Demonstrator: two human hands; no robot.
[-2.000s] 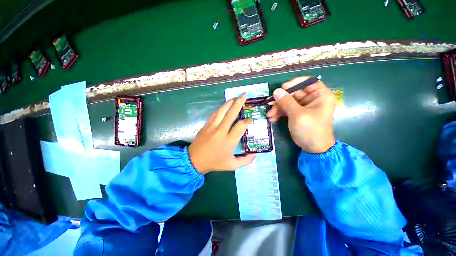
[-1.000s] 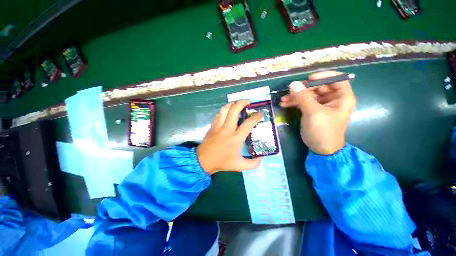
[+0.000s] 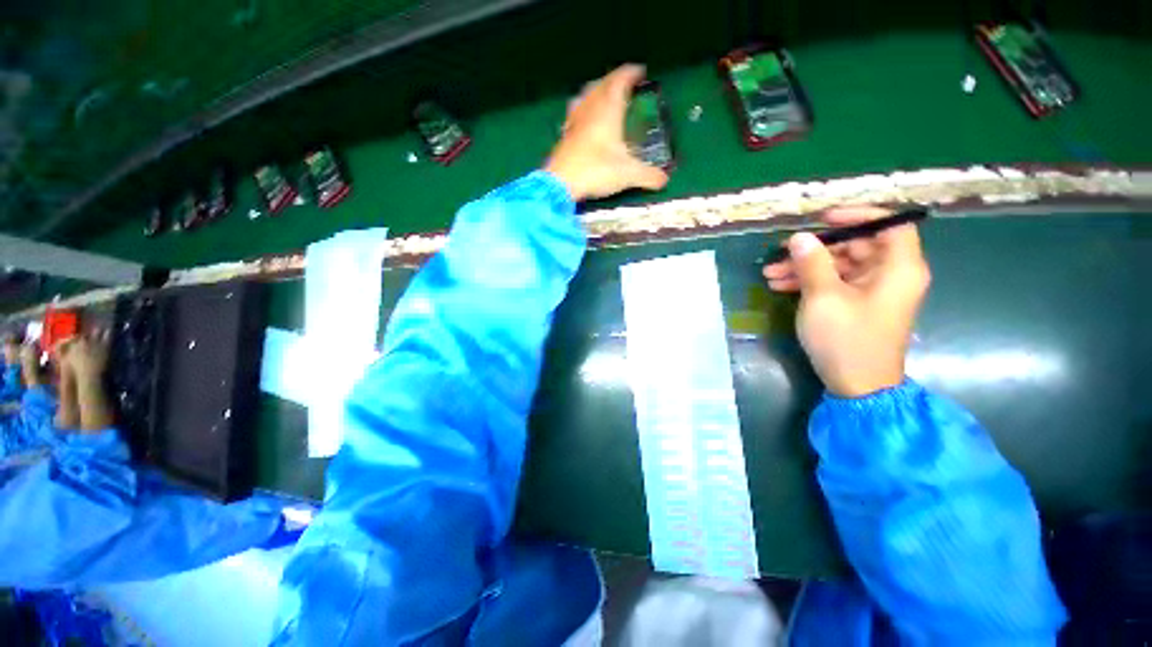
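Note:
My left hand [image 3: 596, 142] reaches over the green belt, its thumb and fingers around a half-assembled phone unit [image 3: 651, 129] that is partly hidden by the hand. My right hand [image 3: 862, 303] is above the bench and holds slim black tweezers [image 3: 872, 228] like a pen, tip pointing left. The pale release liner sheet [image 3: 682, 379] lies lengthwise on the bench between my arms, with rows of small marks on its lower part and no phone on it.
More phone units lie on the belt, one right of my left hand [image 3: 766, 96] and another at far right [image 3: 1026, 68]. A worn whitish edge [image 3: 758, 190] divides belt and bench. Spare liner sheets [image 3: 344, 272], a black tray [image 3: 202, 379] and another person's hands [image 3: 86, 377] are at left.
My left hand has moved from the liner sheet up to the belt, and the phone is off the sheet. The view has turned left. My right hand still holds the tweezers.

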